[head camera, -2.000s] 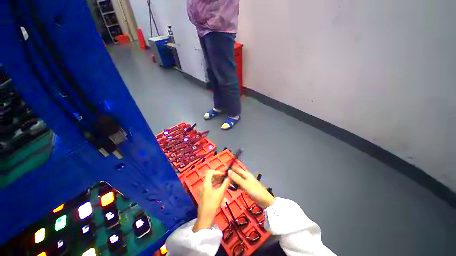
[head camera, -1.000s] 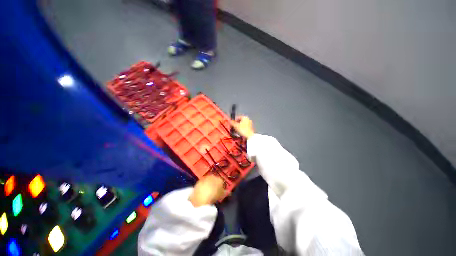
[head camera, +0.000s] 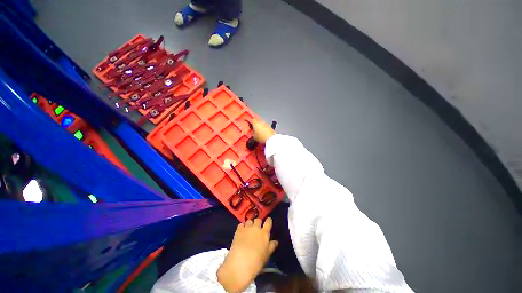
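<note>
An orange-red compartment tray (head camera: 197, 131) lies tilted in front of me. Black-strapped smartwatches (head camera: 268, 198) with curled straps sit in its near and right pockets; several far and left pockets are empty. My right hand (head camera: 262, 131) is at the tray's right side, fingers closed around a small dark smartwatch (head camera: 251, 143) over a pocket. The hand and sleeve hide part of the watch. My left hand (head camera: 249, 252) is empty, fingers apart, at the tray's near corner beside the watches.
A second orange-red tray (head camera: 197, 80) with maroon-strapped watches lies beyond the first. The blue rack (head camera: 103, 226) with lit screens stands at the left. A person's feet in blue sandals (head camera: 223, 31) are at the top. A white wall (head camera: 475, 51) is at the right.
The view has tilted down. My hands were together over the tray, then parted. My right hand has moved inward over the right pockets. My left hand has opened at the near corner.
</note>
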